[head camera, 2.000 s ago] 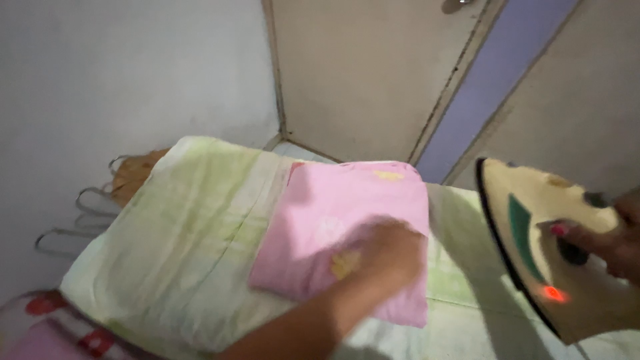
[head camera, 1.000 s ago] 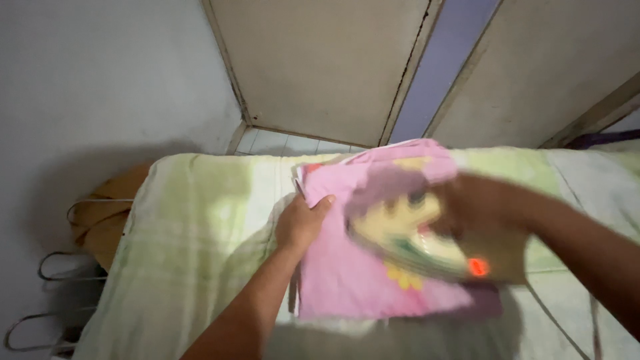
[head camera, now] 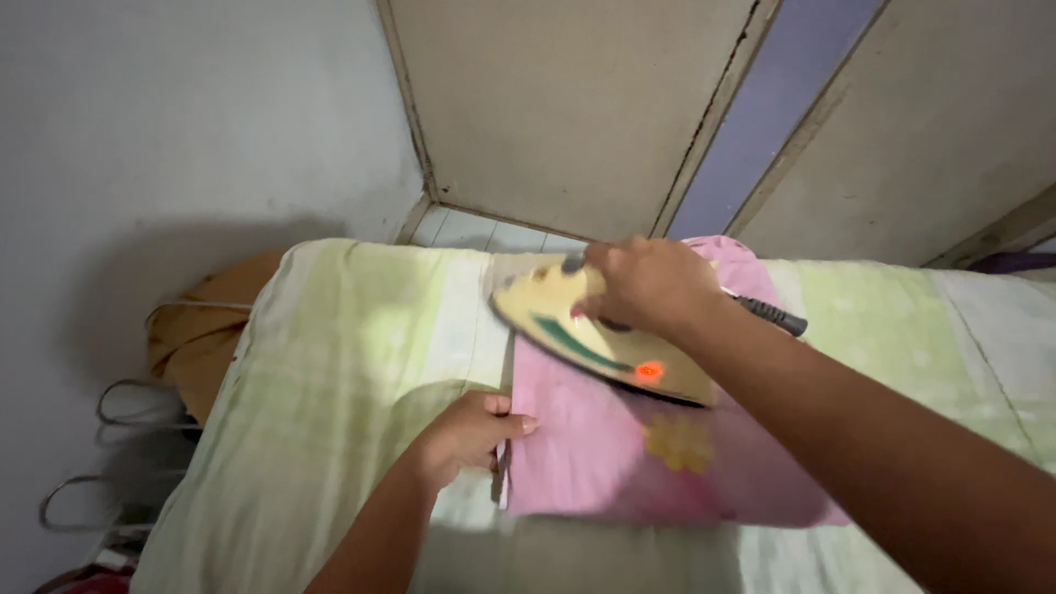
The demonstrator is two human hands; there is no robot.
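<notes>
My right hand (head camera: 652, 285) grips the handle of a cream clothes iron (head camera: 553, 309) with a green stripe and a lit red-orange light. The iron lies over the far left part of a folded pink cloth (head camera: 577, 470) with a yellow flower print, its tip pointing left past the cloth's edge. With thumb and fingers, my left hand (head camera: 474, 429) pinches the left edge of the cloth. Beneath is a pale green and white padded cover (head camera: 363, 363). A dark cord sleeve (head camera: 771, 313) shows to the right of my right hand.
Wire hangers (head camera: 136, 404) and a brown cloth (head camera: 198, 346) hang at the left, between the padded surface and the wall (head camera: 206, 115). Beyond the far edge stand a beige door (head camera: 561, 107) and a purple strip (head camera: 771, 107). White floor tiles (head camera: 495, 235) show at its foot.
Two seconds ago the iron was raised at the right while my left hand was on the cloth. Since the one-second frame, the iron has moved toward the cloth's far left corner; my left hand remains at the left edge.
</notes>
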